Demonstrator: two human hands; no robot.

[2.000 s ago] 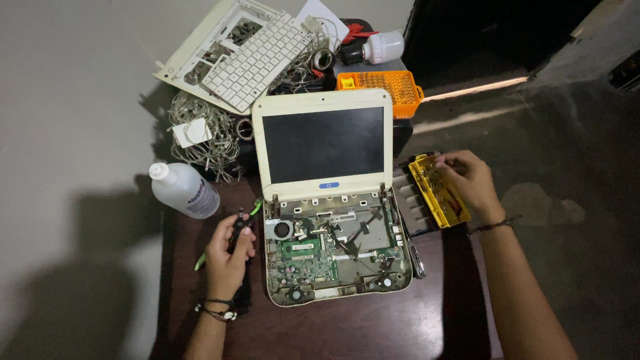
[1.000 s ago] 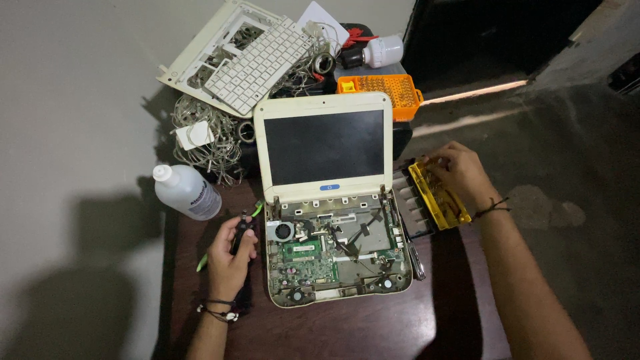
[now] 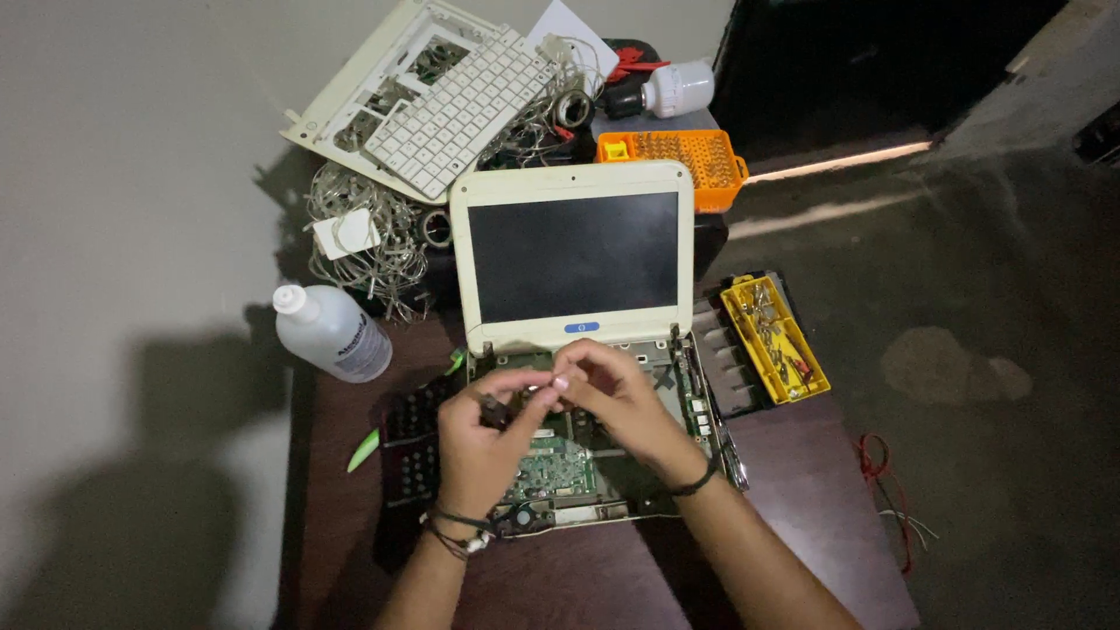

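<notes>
Above the opened white laptop (image 3: 573,171), my left hand (image 3: 490,437) and my right hand (image 3: 612,398) meet at the fingertips. A dark small object (image 3: 494,411) lies in the curl of my left fingers; its kind is unclear. Whatever is pinched between the fingertips is too small to tell. Beneath my hands are the bare green circuit board (image 3: 556,468) and the laptop's metal base, partly hidden. The dark screen (image 3: 573,258) stands raised behind. A yellow parts box (image 3: 774,337) with small metal pieces sits right of the laptop.
A plastic bottle (image 3: 337,337) stands at the left. Behind are a loose white keyboard (image 3: 459,109), tangled cables (image 3: 367,254), an orange bit case (image 3: 713,166) and a light bulb (image 3: 681,87). A dark mat-like item (image 3: 409,446) and a green-handled brush (image 3: 363,451) lie left.
My right hand has moved left from the yellow parts box to over the laptop. My left hand has come right from beside the laptop to meet it.
</notes>
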